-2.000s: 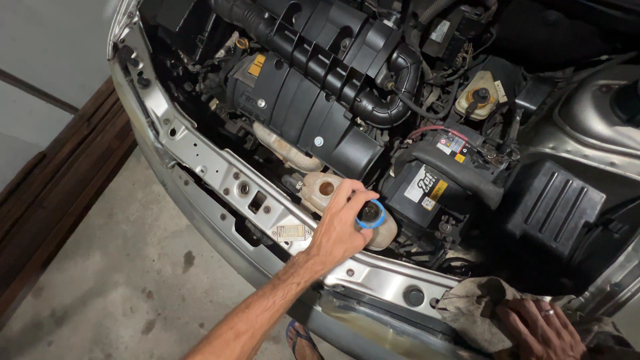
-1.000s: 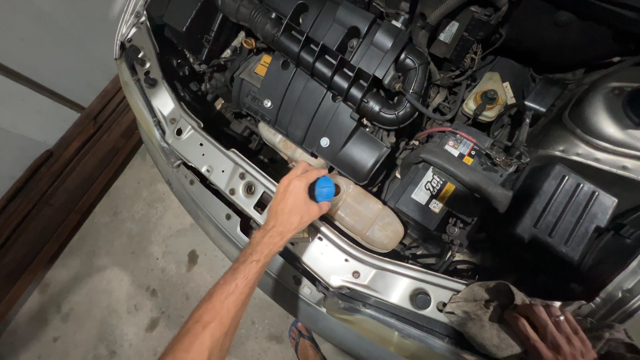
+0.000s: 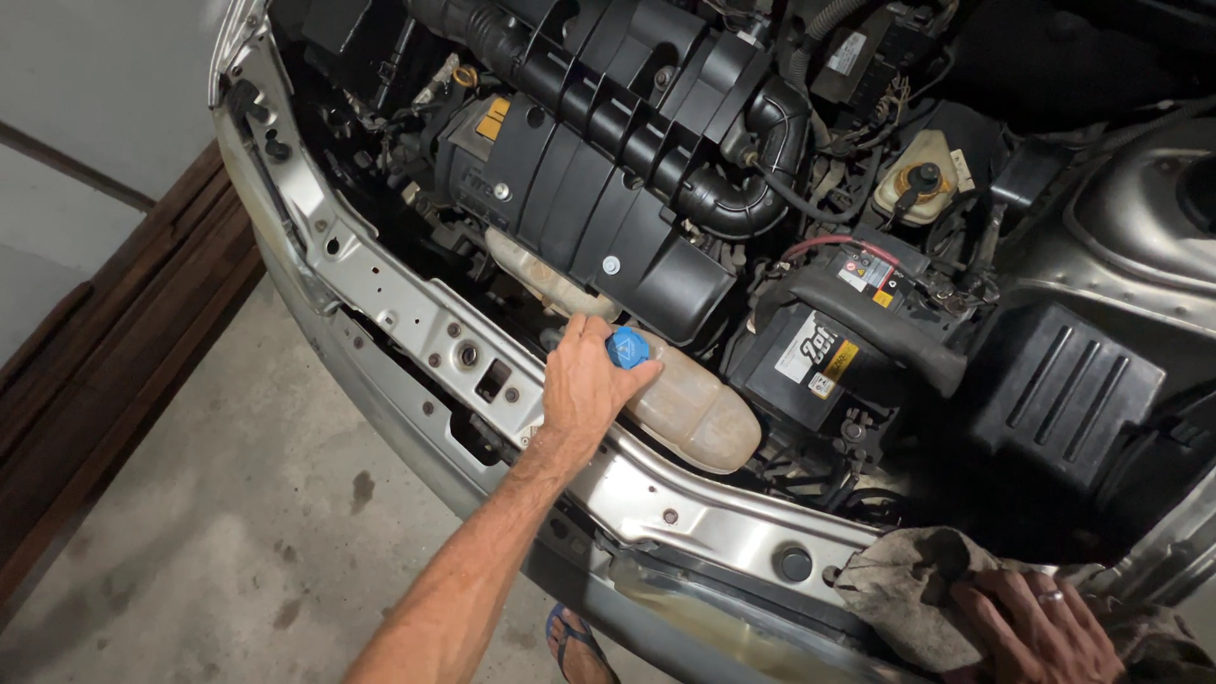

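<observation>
My left hand [image 3: 597, 372] is at the pale translucent coolant reservoir [image 3: 698, 408], its thumb and fingers around a blue screw cap [image 3: 628, 348]. The cap sits top side up at the reservoir's filler area; my fingers hide part of its rim and the neck beneath it. At the lower right my right hand [image 3: 1040, 622], with a ring on one finger, lies with bent fingers on a bunched grey-brown cloth [image 3: 907, 589] over the car's front edge. The cloth is held under those fingers, and the thumb is hard to make out.
The silver front crossmember [image 3: 655, 494] runs below the reservoir. Behind stand the black engine cover [image 3: 570, 204] and ribbed intake duct [image 3: 627, 142]. To the right are the battery [image 3: 807, 366], a black ribbed box [image 3: 1069, 394] and a brake fluid reservoir [image 3: 914, 180]. A sandalled foot [image 3: 578, 646] shows below.
Two seconds ago my left hand held the blue cap tilted, its underside showing, right of the reservoir's uncovered neck. The cap is now top side up over the filler area. My right hand remains on the cloth.
</observation>
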